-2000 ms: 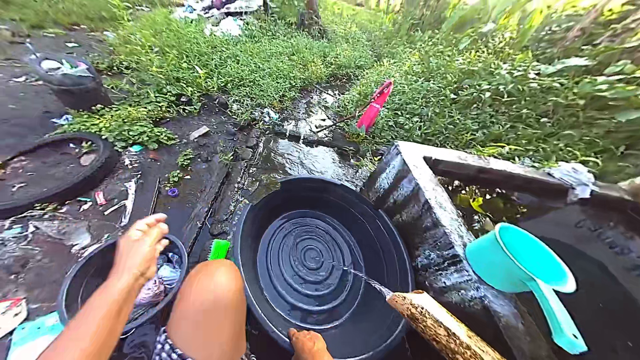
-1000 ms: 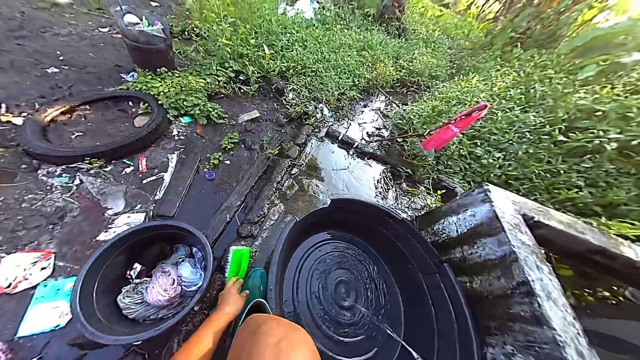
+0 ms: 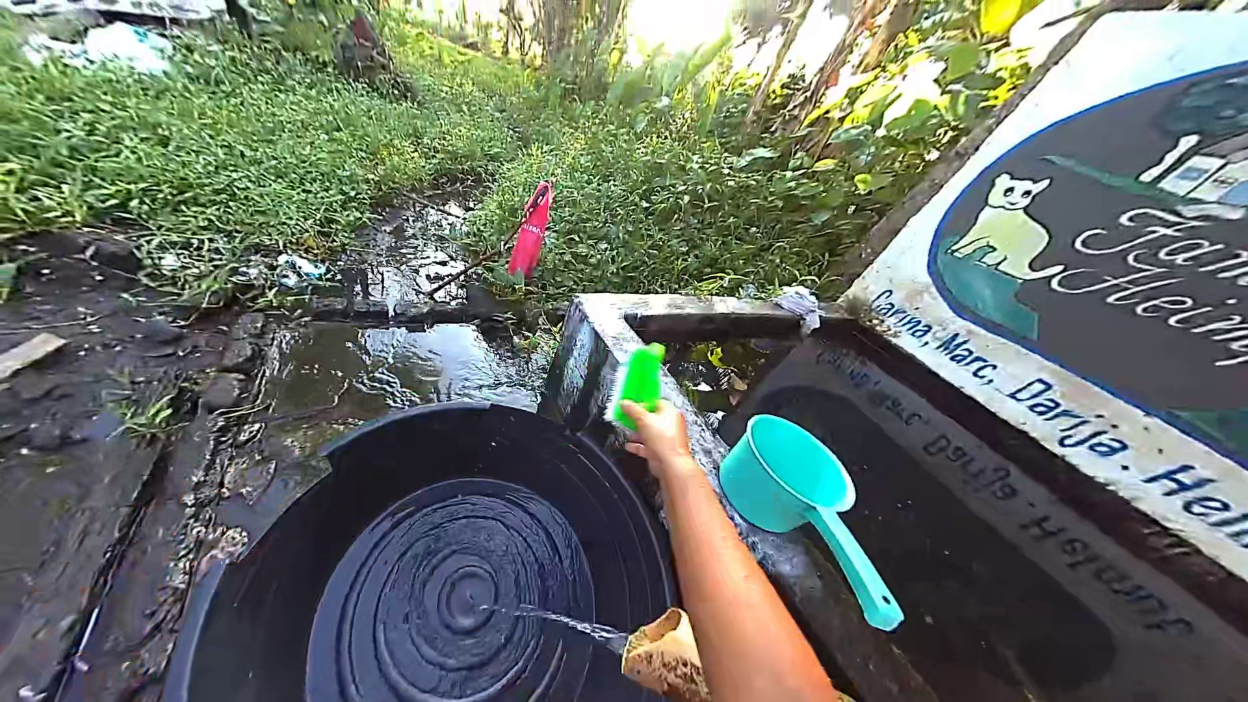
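Observation:
My right hand (image 3: 658, 431) grips a green plastic scrub brush (image 3: 641, 382) with pale bristles, held over the top of the concrete tank wall. Close to my right forearm, a turquoise plastic dipper (image 3: 770, 483) rests by the tank's inner edge, handle pointing down right. Below and left is a large black plastic basin (image 3: 263, 546) holding some water. A thin stream falls into it from a bamboo-like spout (image 3: 665, 655), partly hidden by my forearm. My left hand is out of view.
Water lies in the concrete tank (image 3: 604, 317) at right, beside a painted wall (image 3: 907, 253) bearing writing. A crumpled cloth (image 3: 801, 304) sits on the tank's far rim. A pink-red object (image 3: 529, 234) stands near the grass, beyond a wet channel (image 3: 419, 361).
The green brush was on the ground left of the basin, with a hand reaching it; now my right hand holds it over the tank wall. The view has swung right.

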